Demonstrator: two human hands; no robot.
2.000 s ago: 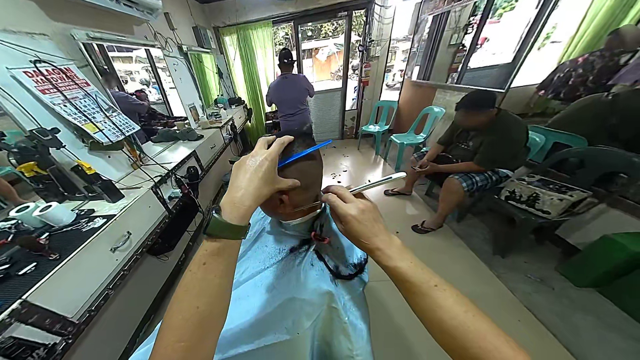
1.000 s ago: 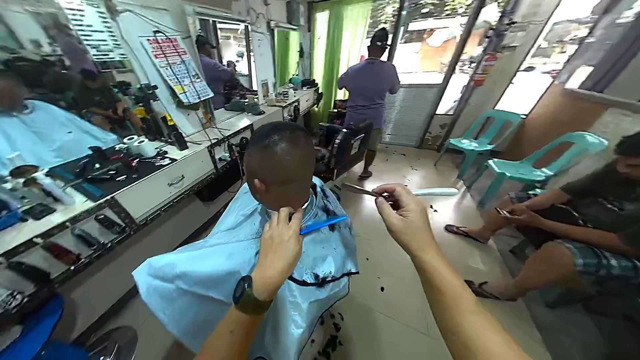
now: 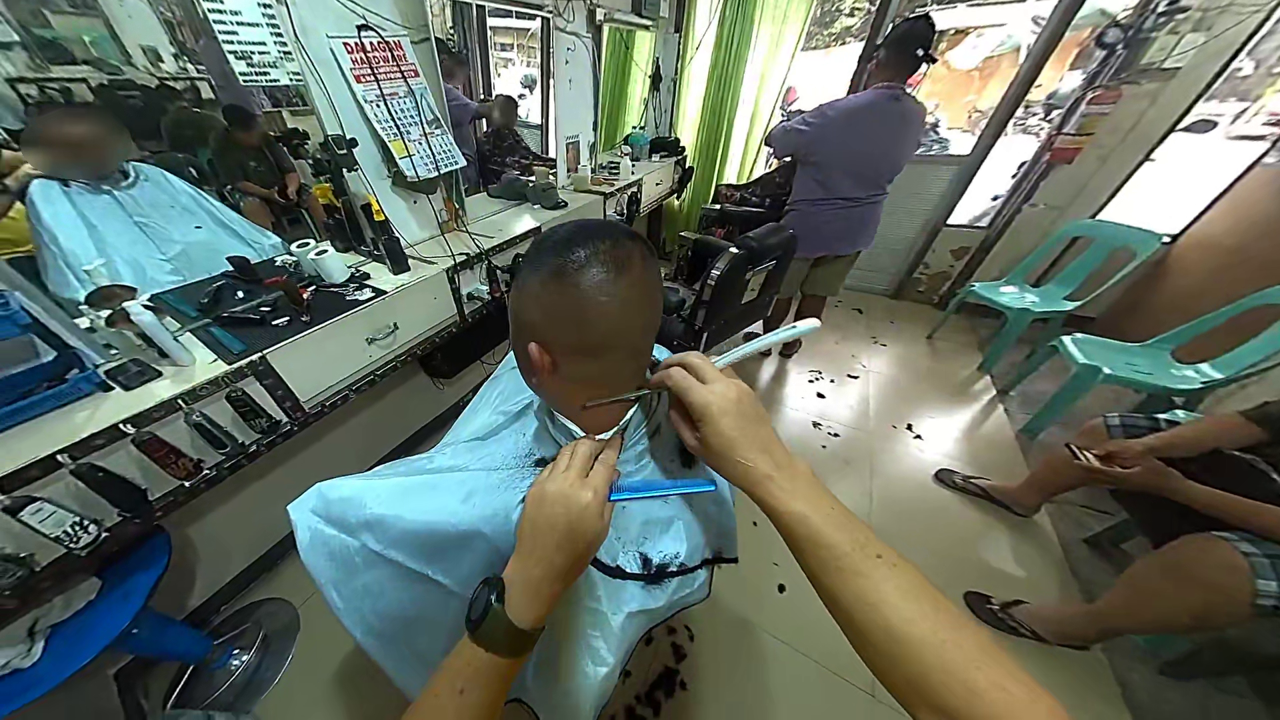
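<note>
A seated person's short-cropped head (image 3: 585, 310) faces away from me, with a light blue barber's cape (image 3: 430, 540) draped over the shoulders. My right hand (image 3: 705, 410) grips a straight razor (image 3: 765, 342); its white handle points up right and its thin blade lies near the nape. My left hand (image 3: 568, 515) holds a blue comb (image 3: 665, 489) crosswise, its fingertips at the neckline of the cape. A pale strip shows at the collar. Cut hair lies on the cape's back.
A counter (image 3: 350, 345) with clippers, rolls and tools runs along the left under mirrors. A blue stool (image 3: 140, 620) is at lower left. Ahead are a black barber chair (image 3: 735, 290) and a standing person (image 3: 850, 170). Green plastic chairs (image 3: 1060, 275) and a seated person's legs (image 3: 1170, 580) are right.
My right hand has come in from the right to the neck with the razor. My left hand stays at the collar with the comb; two seconds ago it was on the head. The view has shifted.
</note>
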